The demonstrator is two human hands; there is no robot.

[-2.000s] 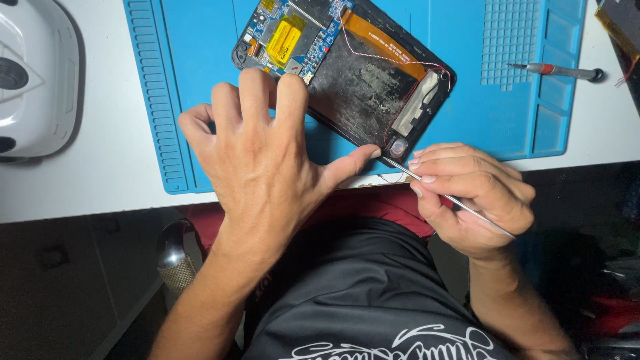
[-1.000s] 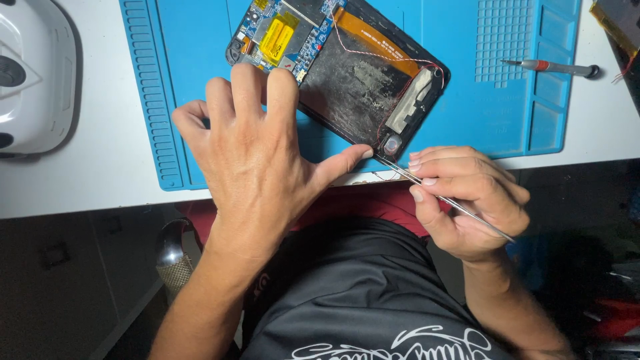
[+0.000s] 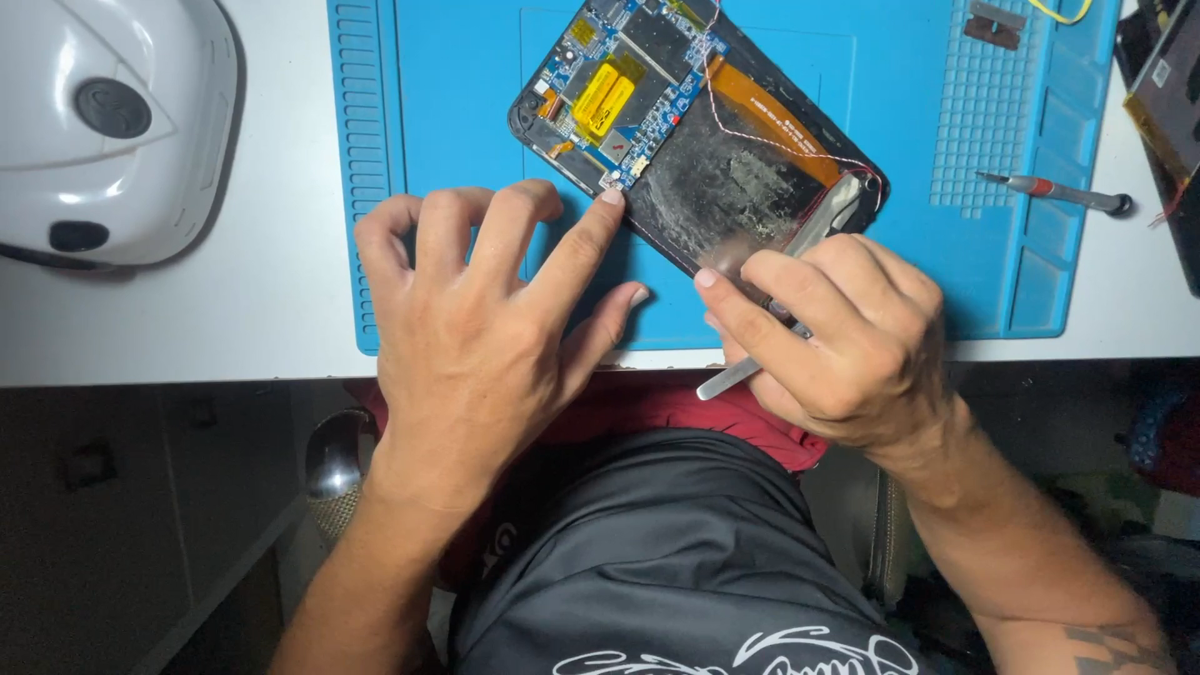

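Observation:
An opened tablet (image 3: 722, 187) lies tilted on a blue silicone work mat (image 3: 450, 141). Its blue circuit board (image 3: 647, 122) carries yellow tape, and an orange flat cable (image 3: 769, 117) and a thin red-and-white wire pair run beyond it. My left hand (image 3: 478, 300) has its index fingertip on the board's lower corner, with the fingers spread and holding nothing. Over the tablet's lower edge, my right hand (image 3: 834, 337) grips metal tweezers (image 3: 729, 377), whose rear end sticks out below the fingers. The tweezers' tips are hidden.
A white rounded device (image 3: 112, 131) stands at the left on the white table (image 3: 281, 309). On the mat's right side lie a small screwdriver (image 3: 1059, 190) and a blade (image 3: 994, 23). Another opened device (image 3: 1172, 112) is at the far right.
My left hand has moved from the tablet's bottom corner up its edge to the board's corner. My right hand has turned with the tweezers and now reaches over the tablet's lower edge.

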